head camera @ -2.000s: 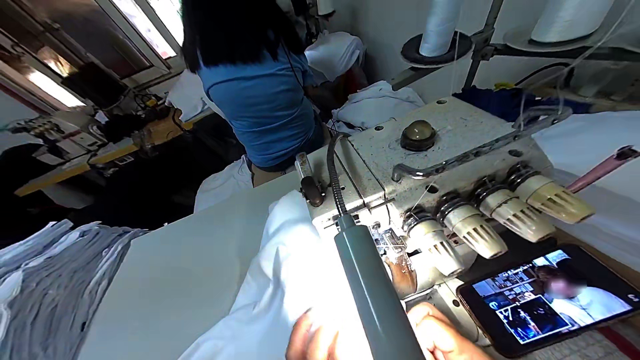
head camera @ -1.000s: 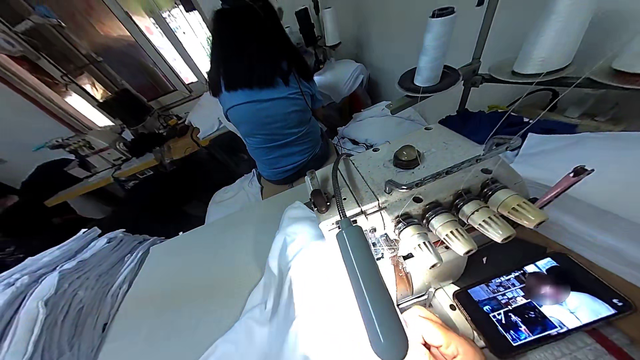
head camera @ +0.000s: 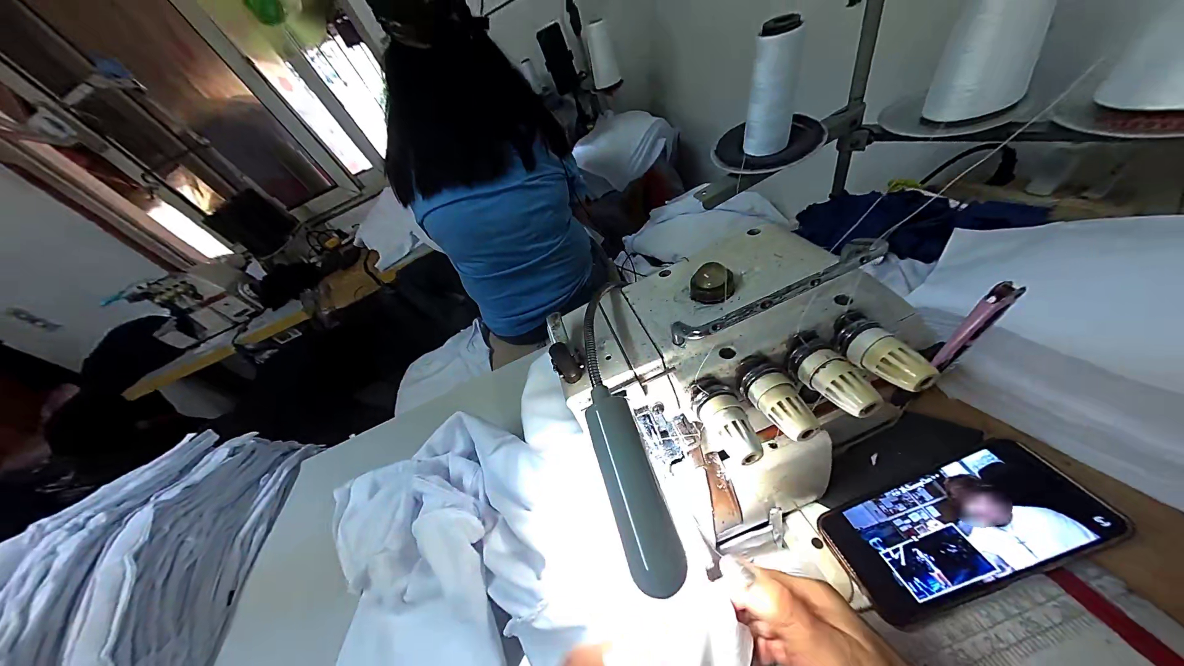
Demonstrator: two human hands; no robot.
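Observation:
White fabric point(head camera: 435, 536) lies bunched on the table and runs up to an overlock sewing machine point(head camera: 740, 305). My right hand point(head camera: 800, 615) pinches the fabric's edge in front of the machine, below the presser foot area. Only a little of my left hand point(head camera: 585, 655) shows at the bottom edge, blurred and washed out by bright light on the fabric; its fingers cannot be made out. A grey gooseneck work lamp point(head camera: 634, 495) hangs over the cloth between the hands. Several cream tension knobs point(head camera: 782, 402) line the machine's front.
A phone point(head camera: 976, 532) with a lit screen lies right of my right hand. Stacked pale cloth pieces point(head camera: 139, 564) are at left. Pink-handled tweezers or snips point(head camera: 976, 324) stand behind the knobs. Thread cones point(head camera: 775, 88) stand at the back. A person in a blue shirt point(head camera: 513, 240) is beyond the machine.
The white fabric has spread out and bunched farther left on the table. My left hand, visible by the lamp two seconds ago, now barely shows at the bottom. The view has shifted.

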